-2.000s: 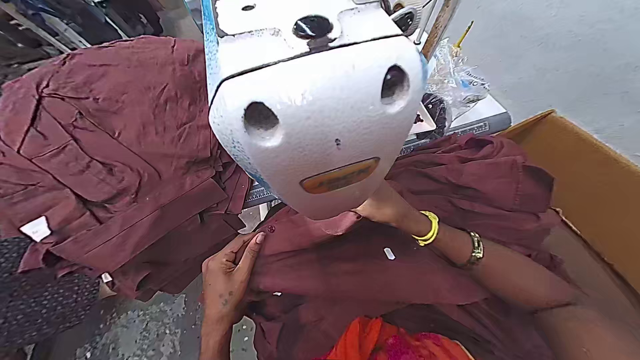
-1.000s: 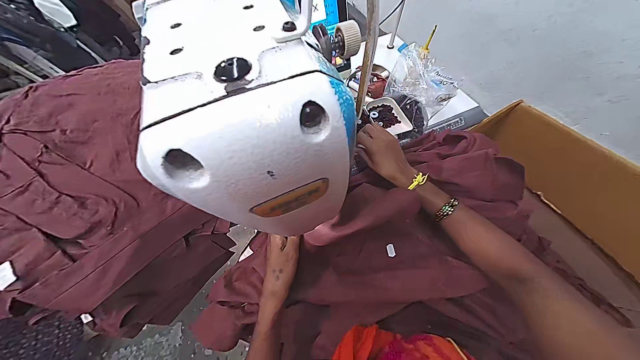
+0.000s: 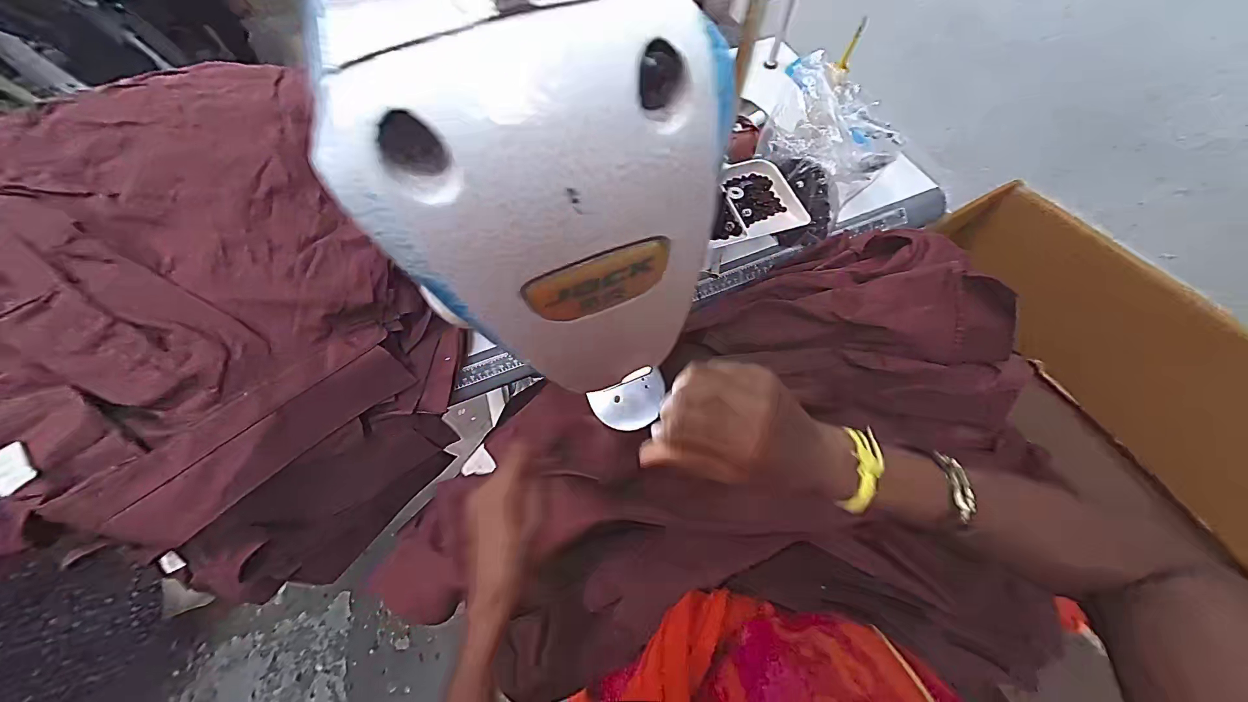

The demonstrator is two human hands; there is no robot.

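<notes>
The white head of a Jack sewing machine (image 3: 507,185) fills the upper middle, with a rounded metal plate (image 3: 627,400) showing under its lower tip. My right hand (image 3: 726,424), blurred, has its fingers curled just right of that plate, above a maroon garment (image 3: 663,517). Whether it pinches anything is unclear. My left hand (image 3: 502,507) is on the left part of the same garment, below the machine head; blur hides its fingers and grip. The needle area is hidden behind the machine head.
A pile of maroon garments (image 3: 195,292) lies to the left. Behind the machine at right are a white tray (image 3: 795,210) of dark buttons and a clear plastic bag (image 3: 829,117). A cardboard box wall (image 3: 1121,341) borders the right side.
My right hand has come from beside the button tray back to the front of the machine head. My left hand, partly behind the machine head a second ago, now shows left of its tip.
</notes>
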